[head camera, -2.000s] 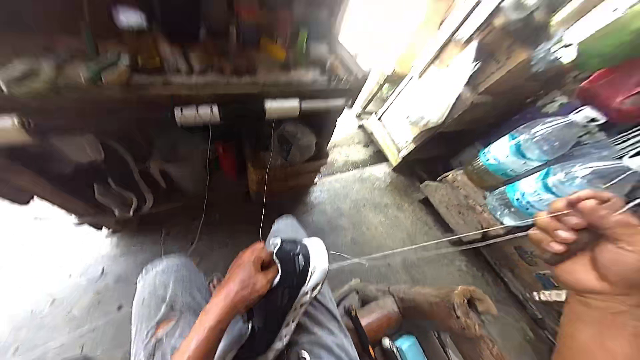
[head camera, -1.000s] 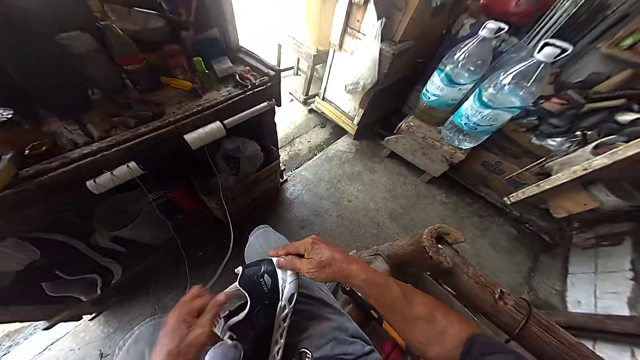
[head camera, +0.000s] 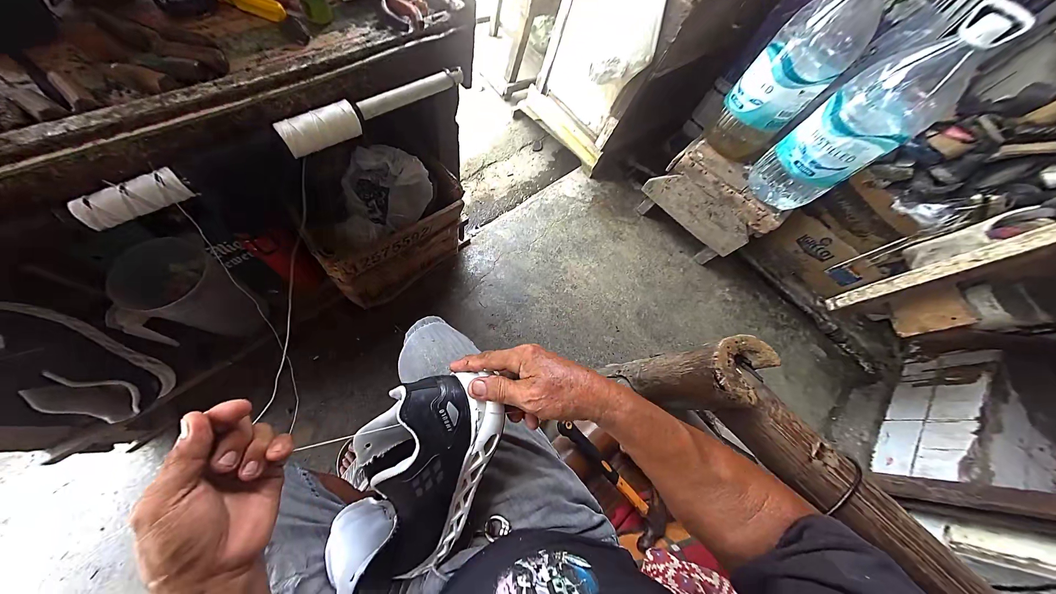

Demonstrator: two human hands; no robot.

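Note:
A black and white sports shoe (head camera: 433, 462) rests on its side across my lap, its white sole facing right. My right hand (head camera: 532, 384) grips the shoe at the end farthest from me, thumb and fingers over the sole edge. Raised left of the shoe, my left hand (head camera: 219, 487) has its fingers curled around a white thread (head camera: 334, 440), which runs taut to the shoe's opening. Two spools of white thread, one on the left (head camera: 130, 198) and one nearer the middle (head camera: 320, 128), hang under the workbench, their strands trailing down toward my left hand.
A cluttered wooden workbench (head camera: 247, 70) stands at upper left, with a crate (head camera: 396, 260) and a white pitcher (head camera: 177, 285) beneath. Large water bottles (head camera: 858, 132) stand on a low wooden stand (head camera: 714, 198). A rough wooden pole frame (head camera: 808, 445) lies right of my lap, near an orange-and-black handled tool (head camera: 606, 470).
My right hand, out at the far right pulling thread two seconds ago, now holds the shoe. My left hand has left the shoe and is raised at left with thread. The view has shifted.

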